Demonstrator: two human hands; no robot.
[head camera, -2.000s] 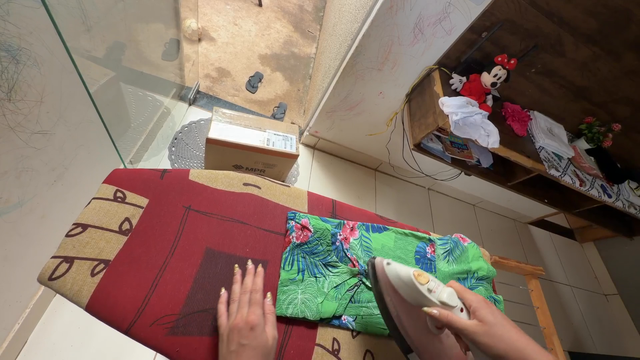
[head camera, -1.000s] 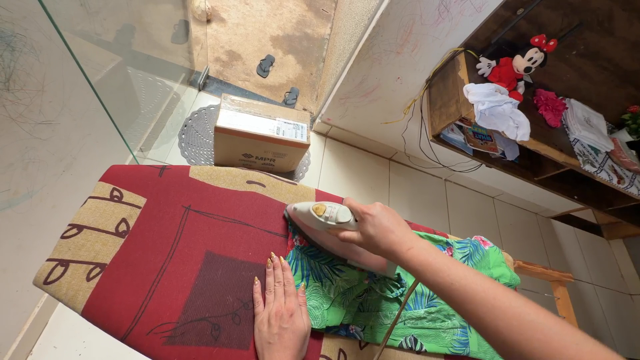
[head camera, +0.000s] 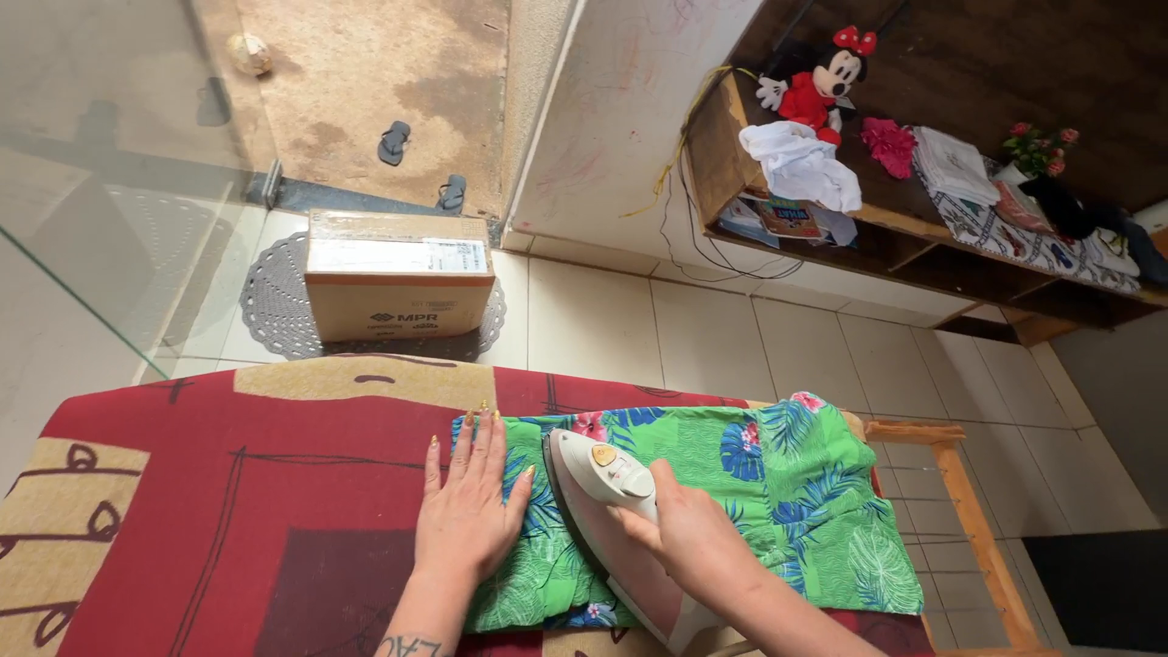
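A green garment with a leaf and flower print (head camera: 821, 493) lies folded on the ironing board, whose cover is red and beige (head camera: 328, 474). My right hand (head camera: 693, 529) grips the handle of a white clothes iron (head camera: 607, 520). The iron's soleplate rests on the left part of the cloth, its tip pointing toward the board's far edge. Just left of the iron, my left hand (head camera: 474, 502) lies flat, fingers slightly spread, over the garment's left edge. Part of the cloth under the iron and that hand is hidden.
Beyond the board, a cardboard box (head camera: 397, 301) stands on a grey crocheted mat (head camera: 274, 297). A wooden shelf unit (head camera: 876, 214) holds a plush doll (head camera: 817, 87), cloths and flowers. Thin cables (head camera: 684, 219) hang beside it. A glass panel (head camera: 100, 155) is at left, a wooden frame (head camera: 976, 529) at right.
The iron, in my right hand, has moved nearer from the garment's far left corner. The cloth lies flatter than a second ago. My left hand now rests on the garment's edge.
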